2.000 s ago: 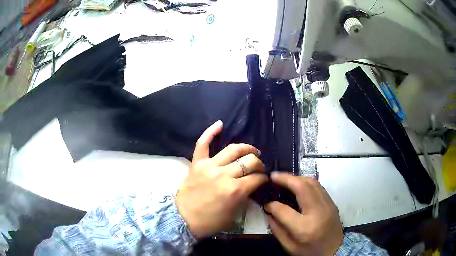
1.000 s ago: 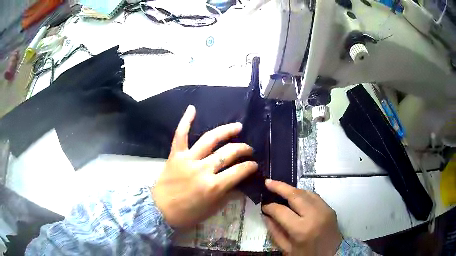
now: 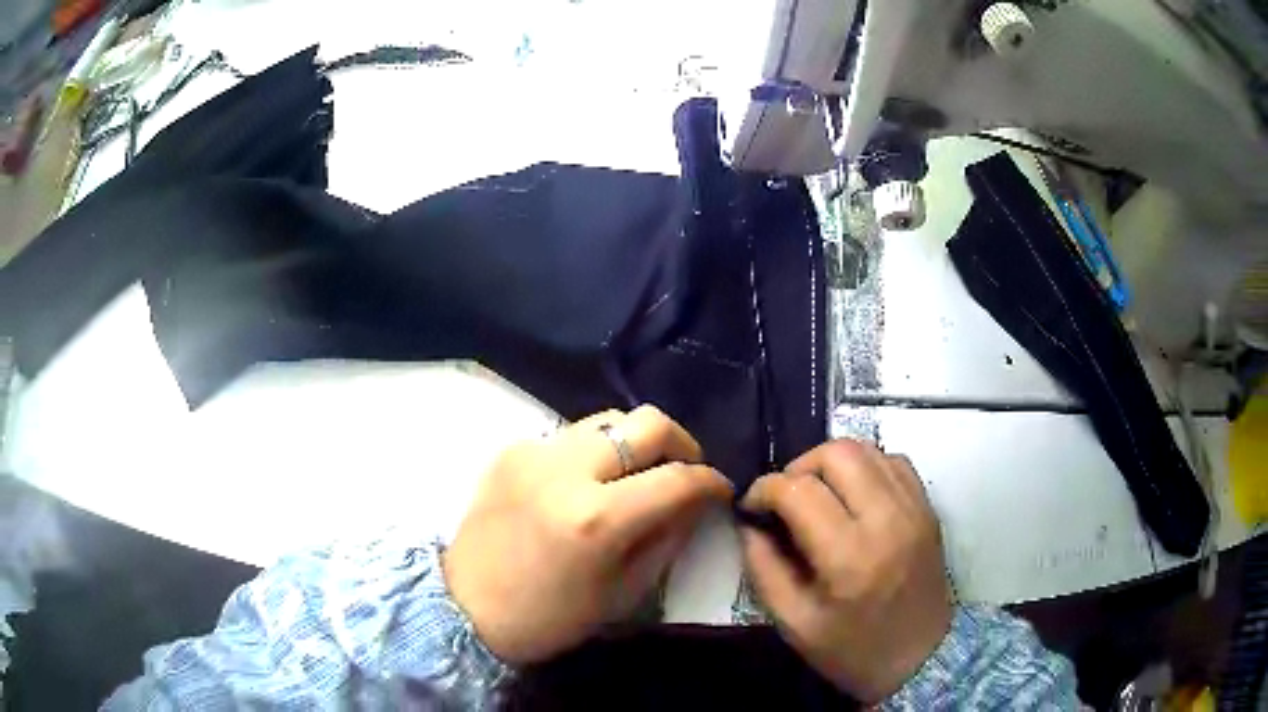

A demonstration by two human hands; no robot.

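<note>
The large dark cut panel (image 3: 473,264) lies spread left of and below the machine head. A dark strip with pale stitch lines (image 3: 790,320) runs from under the presser area towards me. My left hand (image 3: 584,529), with a ring, pinches the near edge of the cloth between thumb and fingers. My right hand (image 3: 848,556) grips the same near edge just to the right, its fingertips almost touching the left ones. The cloth under the fingertips is partly hidden. The needle cannot be made out under the sewing machine head (image 3: 787,128).
A spare dark strip (image 3: 1078,348) lies right of the needle area, beside a blue stick (image 3: 1094,253). A white ridged knob (image 3: 900,205) is on the machine. Thin dark cords (image 3: 174,86) lie at the upper left. A yellow object (image 3: 1249,466) is at the right edge.
My left hand was flat on the panel with fingers spread; now it is closed on the near edge beside my right hand. The cloth by the strip has creased and its near edge is gathered.
</note>
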